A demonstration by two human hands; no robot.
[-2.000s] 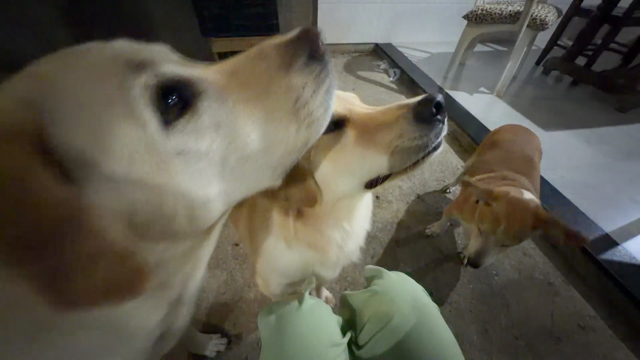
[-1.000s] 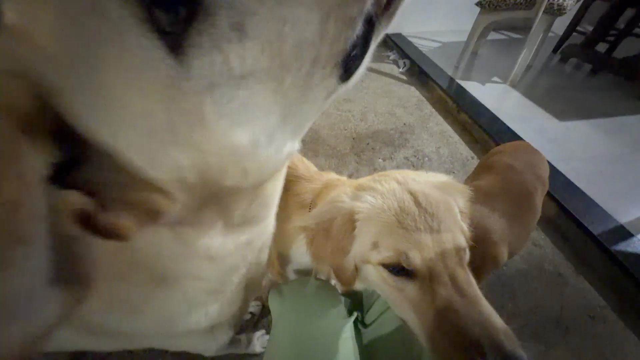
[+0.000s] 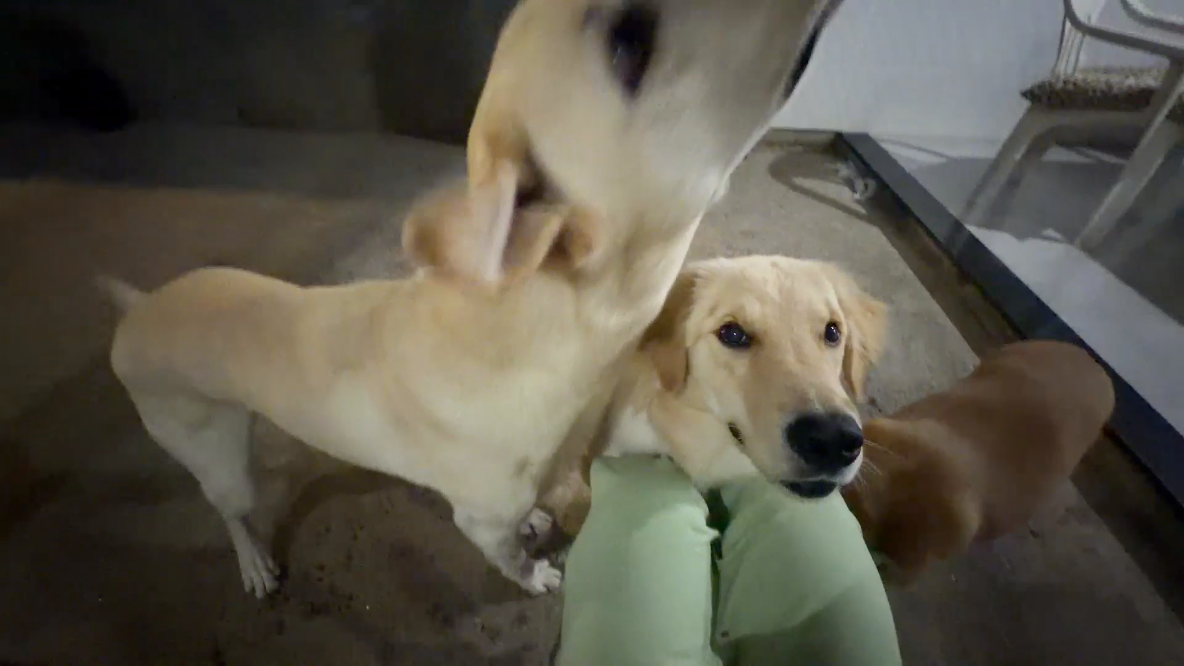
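Neither my left hand nor my right hand shows in the head view. My knees in green trousers (image 3: 638,564) jut up from the bottom edge. On their left stands a pale yellow dog (image 3: 370,370), its head raised so high that the muzzle is partly cut off at the top. A golden dog (image 3: 777,342) has its chin just above my knees and faces the camera. To the right, a brown dog (image 3: 1008,435) has its head low, partly hidden behind my knee and blurred.
The rough concrete floor (image 3: 370,573) lies under the dogs. A dark raised edge (image 3: 980,268) runs along the right, with a pale tiled floor beyond it. A chair with a patterned cushion (image 3: 1091,88) stands at the upper right before a white wall (image 3: 925,65).
The pale dog has moved back from close to the camera, so its body now shows. The golden dog has lifted its head and turned it toward the camera.
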